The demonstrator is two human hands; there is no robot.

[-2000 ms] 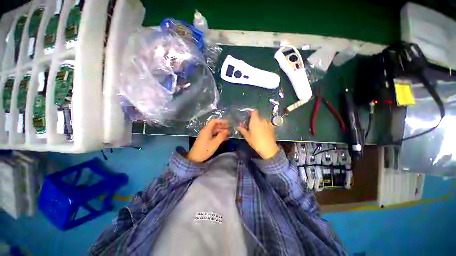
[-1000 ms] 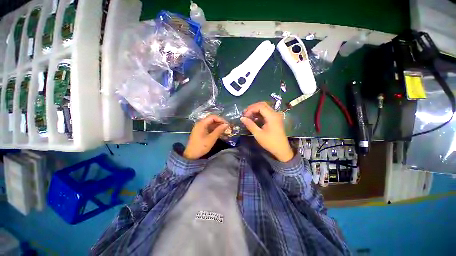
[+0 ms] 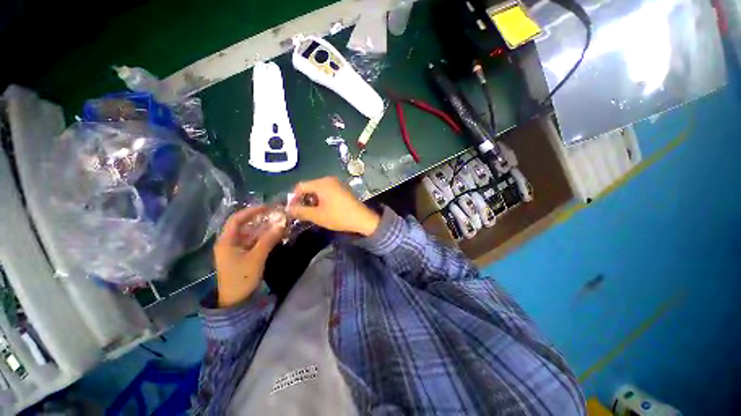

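Note:
My left hand holds a small clear crinkled plastic bag at the bench's front edge. My right hand has its thumb and fingers closed at the bag's right side, on a small dark thing too small to name. One white housing half lies upright in view beyond my hands, its wide windowed end toward me. A second white housing lies to its right, with a round dark part and gold-coloured parts in its head. A small round silvery disc lies on the mat right of my hands.
A large clear plastic bag and foam trays stand left. Red-handled pliers, a thick black tool and a black box with a yellow label are right. A carton of white devices stands below the bench edge.
The view has turned and shifted to the right. The windowed housing half now shows with its wide end toward me. My hands stay close together at the small bag.

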